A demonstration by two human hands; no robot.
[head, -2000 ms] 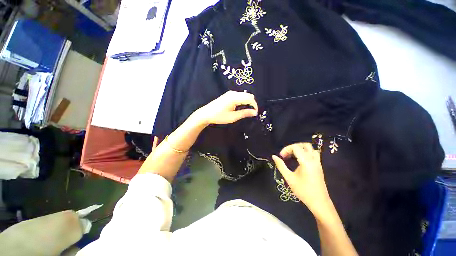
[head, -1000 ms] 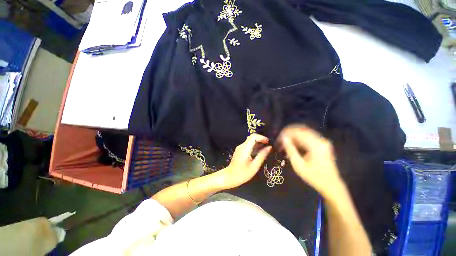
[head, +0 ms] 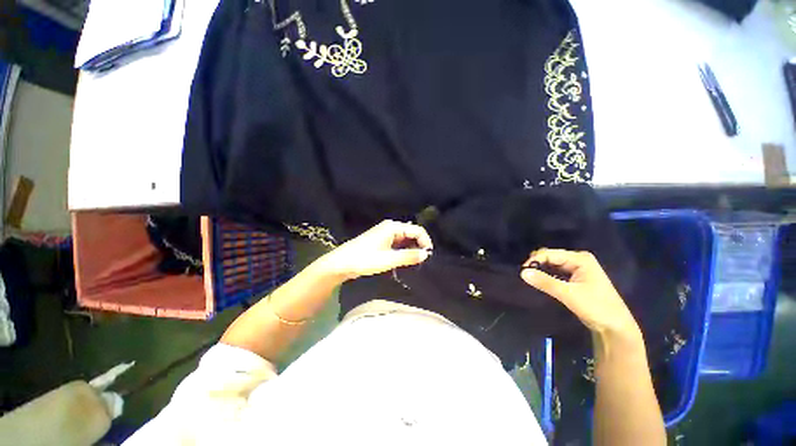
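Observation:
A black garment [head: 410, 104] with cream-gold embroidery lies over the white table and down over my lap. A flower motif shows at upper left and a scalloped band at the right edge. My left hand [head: 388, 251] pinches the black cloth between thumb and fingers near the table's front edge. My right hand [head: 572, 283] pinches the same cloth further right, at about the same height. The cloth between them forms a dark fold with small pale motifs. Thread snips [head: 719, 100] lie on the table at right, touched by neither hand.
An orange-red crate [head: 144, 300] stands at left below the table edge, with black cloth inside. A blue crate [head: 698, 331] at right has black embroidered cloth hanging over it. Blue-edged papers [head: 131, 30] lie at the table's upper left. A person's sleeve may show at lower left.
The garment is drawn down and now shows the scalloped band at right. My hands are further apart, each pinching cloth. The snips, hidden at first, are in view. The view has shifted.

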